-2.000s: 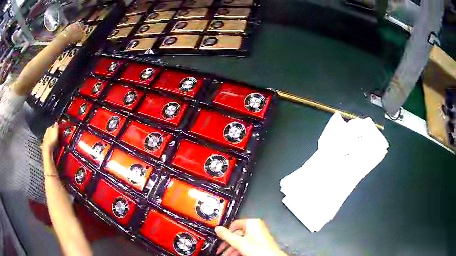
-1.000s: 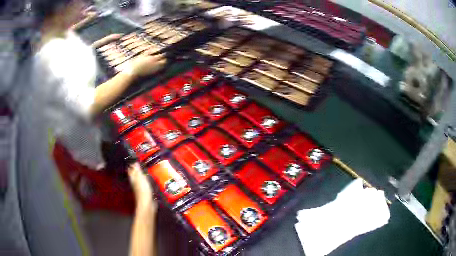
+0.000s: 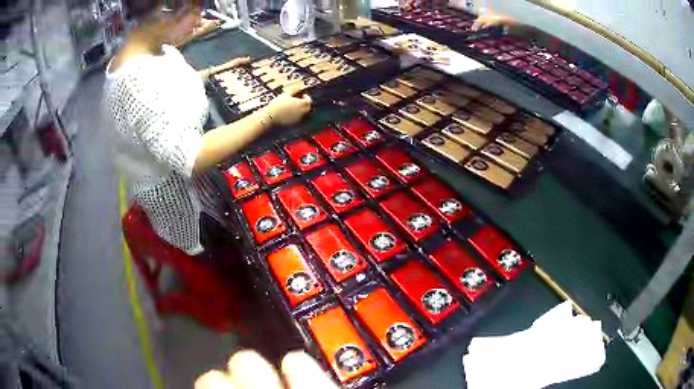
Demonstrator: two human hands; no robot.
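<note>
A black tray (image 3: pixel 293 308) of glossy red cases lies on the green bench in the middle. The cases stand in rows, each with a round silver-and-black emblem near one end; one red case (image 3: pixel 337 343) is at the tray's near corner. What seems to be my left hand (image 3: pixel 262 372) is at the bottom edge, just left of that corner. Only blurred, pale fingers show, the rest is cut off, and I cannot tell whether it holds anything. My right hand is out of view. White folded sheets (image 3: pixel 533 351) lie right of the tray.
A tray of gold cases (image 3: pixel 498 173) lies beyond the red ones. A person in a white knit top (image 3: pixel 156 114) stands or sits at the left, arms over another gold tray (image 3: pixel 266 76). A red stool (image 3: pixel 190 281) is below. A grey metal post (image 3: pixel 662 266) stands at the right.
The view has swung, showing more of the person and far trays. My left hand has left the tray's left side and is at the bottom edge. My right hand has left the near corner and the picture.
</note>
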